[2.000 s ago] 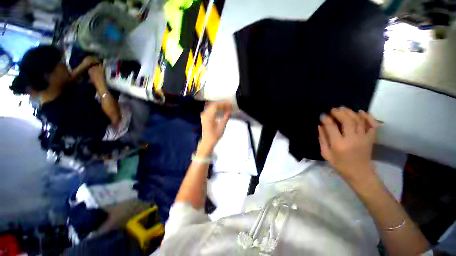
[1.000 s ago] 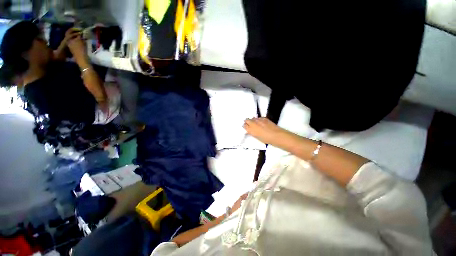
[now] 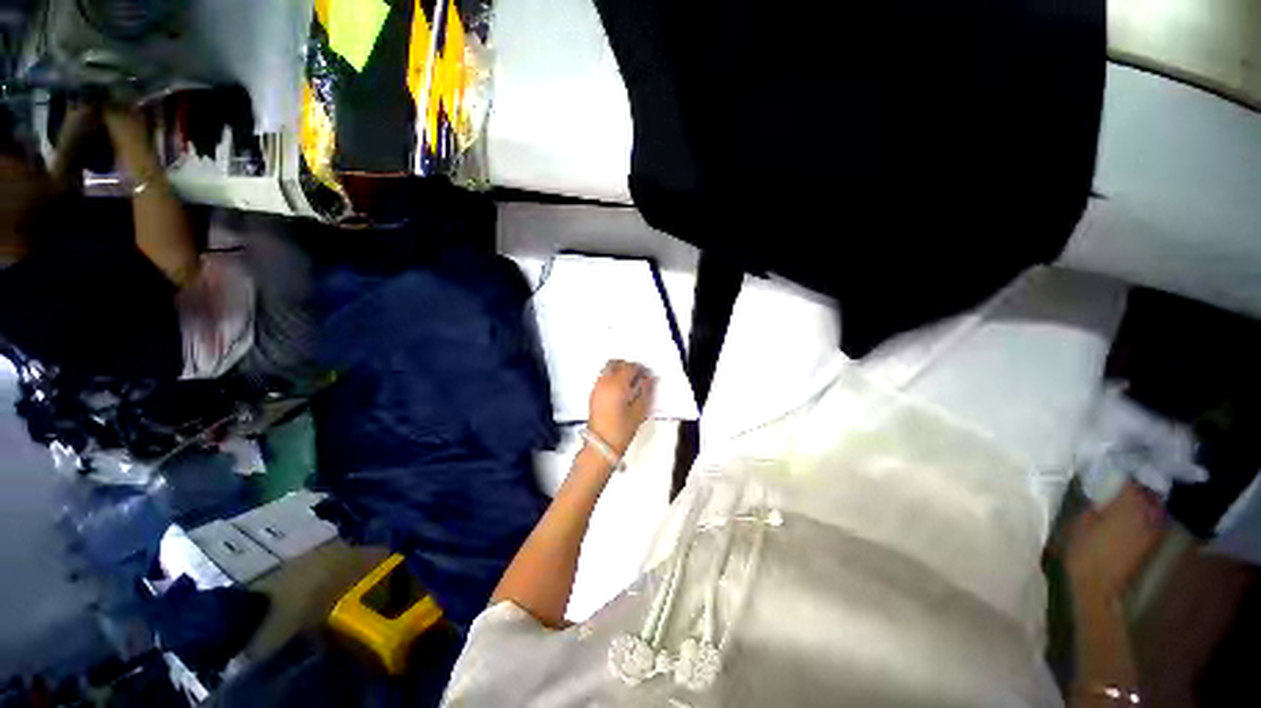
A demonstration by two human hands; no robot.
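Note:
A large black fabric bundle [image 3: 871,152] lies on the white table in front of me and hangs over its near edge. A pale, thin piece with a dark edge [image 3: 602,325] lies flat, left of the bundle. My left hand [image 3: 622,401] is at its lower part with the fingers curled; whether it grips the piece is unclear. My right hand [image 3: 1117,533] is low at the far right, blurred, and holds a crumpled white piece [image 3: 1137,440].
A navy fabric pile [image 3: 429,374] hangs left of my lap. Hazard tape [image 3: 440,83] and a neon piece [image 3: 356,28] are at the table's left end. A yellow object [image 3: 385,611] is at lower left. Another person [image 3: 97,291] sits at far left, arms raised.
My right hand has moved from the pale pieces to the far right, where it holds crumpled white material. My left hand has come up onto the pale piece. The view has shifted.

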